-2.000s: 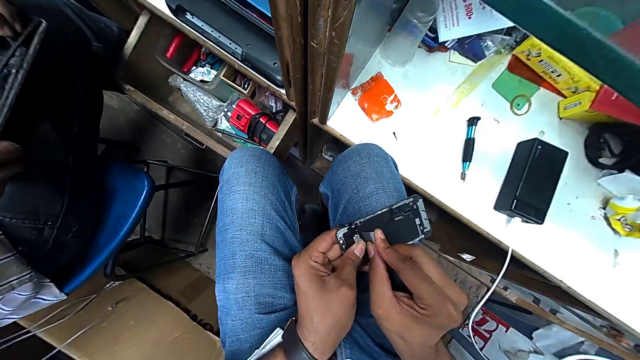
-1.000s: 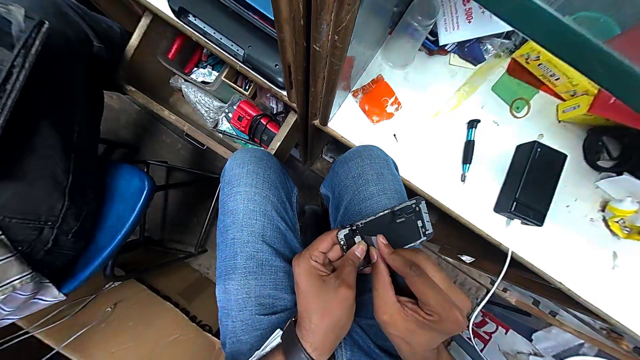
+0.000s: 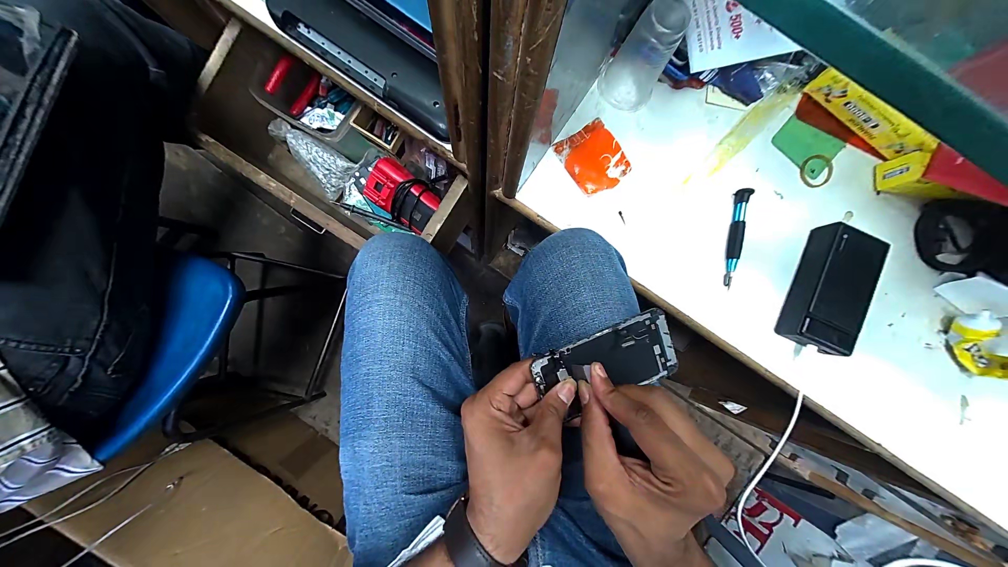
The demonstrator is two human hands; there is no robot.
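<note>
A smartphone display assembly (image 3: 622, 350), its dark inner side up with metal brackets along the edges, lies tilted above my right knee. My left hand (image 3: 516, 441) grips its left end, the thumb near a small flex cable. The thumb and forefinger of my right hand (image 3: 650, 457) pinch a small thin grey piece (image 3: 580, 374) at the lower edge of the assembly. What lies beneath my fingertips is hidden. On the white worktop to the right are a blue-and-black screwdriver (image 3: 736, 236) and a black box-shaped device (image 3: 833, 287) with a white cable (image 3: 776, 465).
At the upper left an open wooden drawer (image 3: 276, 185) holds a red-and-black tool (image 3: 402, 193). An orange packet (image 3: 593, 157), a clear bottle (image 3: 642, 55) and yellow boxes (image 3: 870, 114) are on the worktop. Another person's dark-clothed leg (image 3: 87, 236) is beside a blue chair (image 3: 185, 346) at left.
The other person at the far left has shifted; a hand seen there earlier is out of view. My hands stay at the display assembly, with only slight finger movement.
</note>
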